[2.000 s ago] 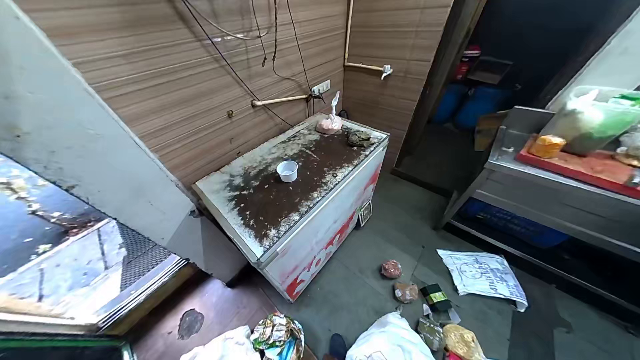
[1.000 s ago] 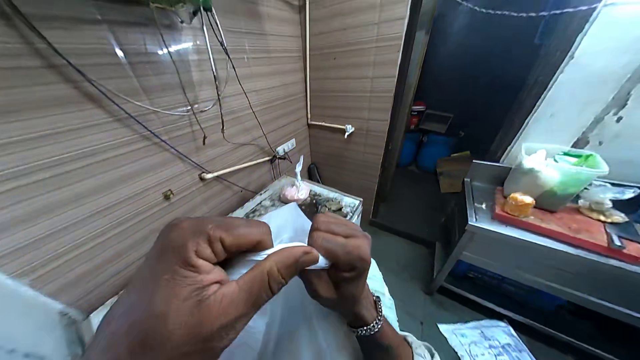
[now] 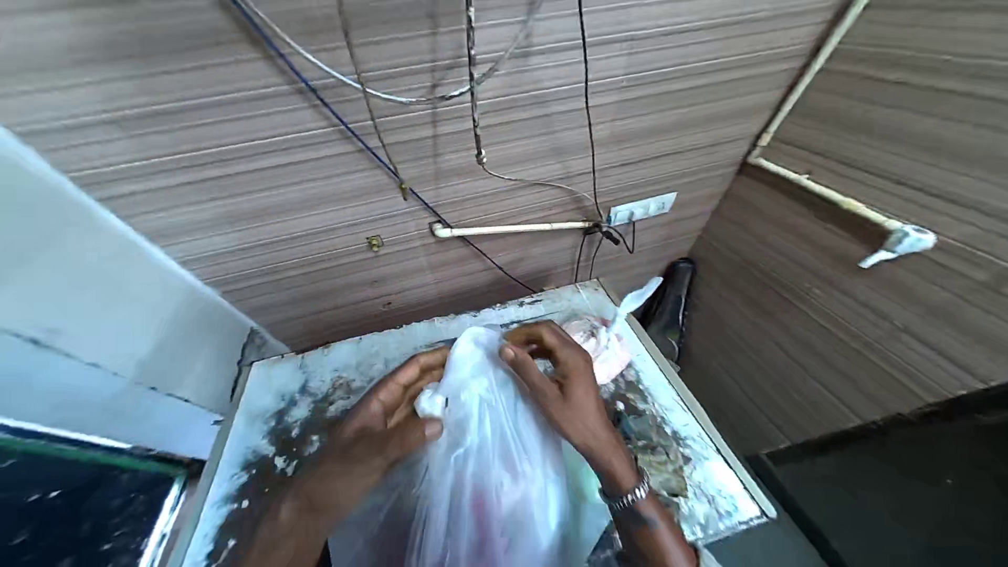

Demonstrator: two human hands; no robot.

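Note:
A translucent white plastic bag (image 3: 488, 465) stands upright in front of me, its gathered top between my hands; pink and green show faintly through it. My left hand (image 3: 394, 409) is at the left of the neck, fingers curved and thumb beside a small white knot or bunched bit of plastic. On the right side of the bag's top, my right hand (image 3: 555, 378) has its thumb and fingers closed on the plastic, with a metal bracelet on the wrist. Behind that hand lies a small tied plastic bag with pinkish contents (image 3: 602, 342).
Beneath is the stained, worn white top of a chest freezer (image 3: 315, 382). Crumpled dark material (image 3: 661, 465) lies at its right. A wood-look wall behind carries hanging cables, a pipe (image 3: 520, 229) and a socket plate (image 3: 643, 208). A black object (image 3: 672, 307) stands behind the right edge.
Both hands were pinching white plastic together a second ago; now they are apart on either side of the bag's top, over the freezer. The view has moved nearer to the freezer and wall.

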